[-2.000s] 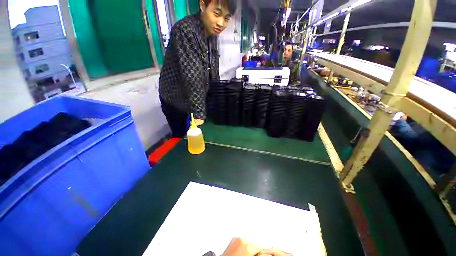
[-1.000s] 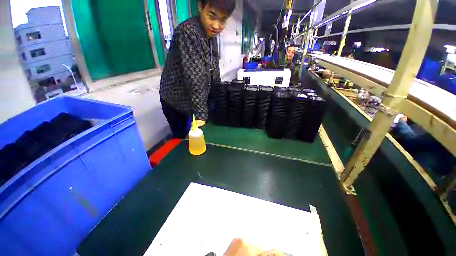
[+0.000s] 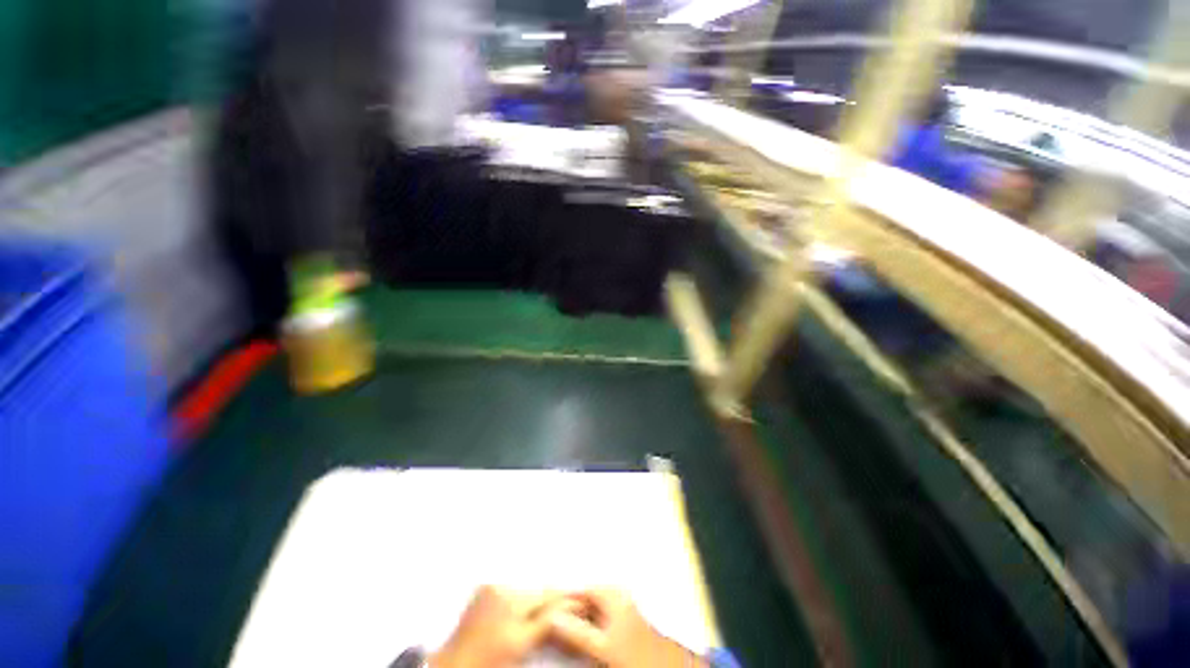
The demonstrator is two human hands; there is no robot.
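Note:
The view is blurred. My left hand (image 3: 491,629) and my right hand (image 3: 613,633) are at the bottom edge, over the white sheet (image 3: 496,529). Their fingers meet in the middle. Whether anything is held between them cannot be told. A dark band shows at my left wrist and a bit of blue at my right wrist. The sheet lies on the dark green bench (image 3: 522,415).
A bottle of yellow liquid (image 3: 329,355) stands at the far left of the bench. Black stacks (image 3: 522,235) stand behind it, and a person in dark clothes (image 3: 307,144) is beside them. A blue crate (image 3: 65,457) is left. A cream frame post (image 3: 770,320) and sunken channel are right.
The view has swung right and blurred, so the bench, bottle and crate sit further left. Both hands now show more fully, fingers together over the sheet.

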